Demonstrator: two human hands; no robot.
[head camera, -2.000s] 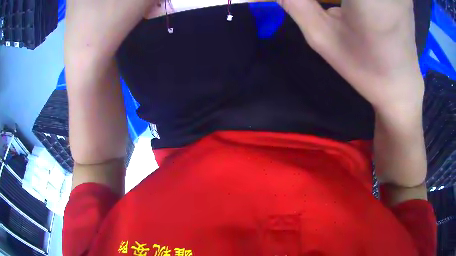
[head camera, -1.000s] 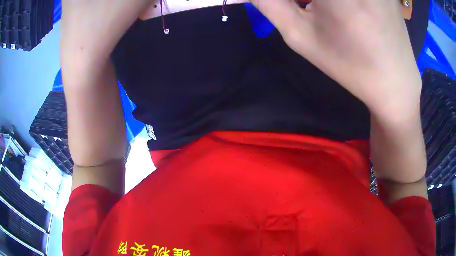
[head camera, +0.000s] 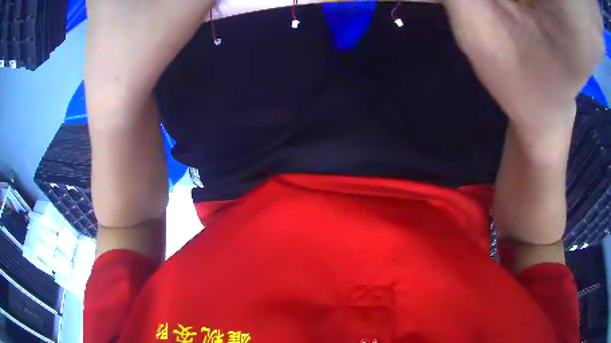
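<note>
A pale strip, the near edge of the fixture plate (head camera: 251, 8), shows at the top of the picture. Three thin dark-red lead wires hang over it, each with a tiny white connector plug: one at the left (head camera: 217, 41), one near the middle (head camera: 295, 24), one further right (head camera: 399, 23). My left hand (head camera: 157, 17) is at the plate's left end, its fingers cut off by the top edge. My right hand (head camera: 529, 60) is at the upper right, its fingers also cut off. What either hand holds is hidden.
Stacks of black component trays stand at the left (head camera: 67, 161) and right (head camera: 593, 167), with blue plastic stool parts (head camera: 77, 104) beside them. A wire rack (head camera: 30, 288) and white boxes (head camera: 50, 241) are at the lower left. My black-clothed lap (head camera: 335, 114) lies below the plate.
My right hand has moved right, uncovering the third wire and plug. My left hand has hardly moved. The orange piece seen at the upper right a second ago no longer shows.
</note>
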